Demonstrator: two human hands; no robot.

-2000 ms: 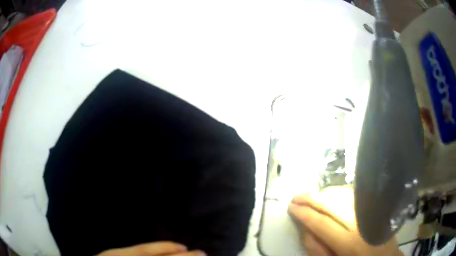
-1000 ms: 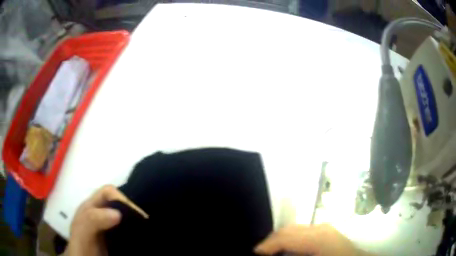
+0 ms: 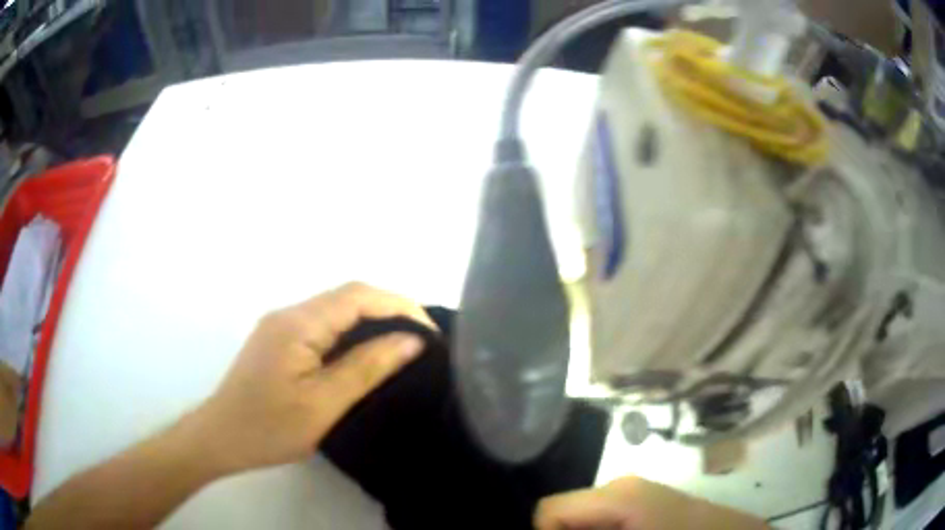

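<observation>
A black fabric piece [image 3: 414, 440] lies bunched on the white machine table [image 3: 301, 166], left of the sewing machine head [image 3: 694, 217]. My left hand [image 3: 332, 362] pinches its upper left edge between thumb and fingers, with the cloth folded over. My right hand [image 3: 611, 507] is at the bottom edge of the view, partly cut off, with its fingertips on the lower right part of the fabric. The grey lamp head [image 3: 513, 311] hangs in front of the fabric and hides part of it. The needle area is hidden.
A red plastic basket [image 3: 78, 264] with whitish contents stands at the left edge. Yellow tubing [image 3: 741, 98] is coiled on top of the machine head. Black cables [image 3: 855, 455] lie at the lower right. Other workstations show behind the table.
The view has swung right, bringing more of the machine in. The fabric is now folded and bunched nearer the machine. My left hand has moved up with its edge.
</observation>
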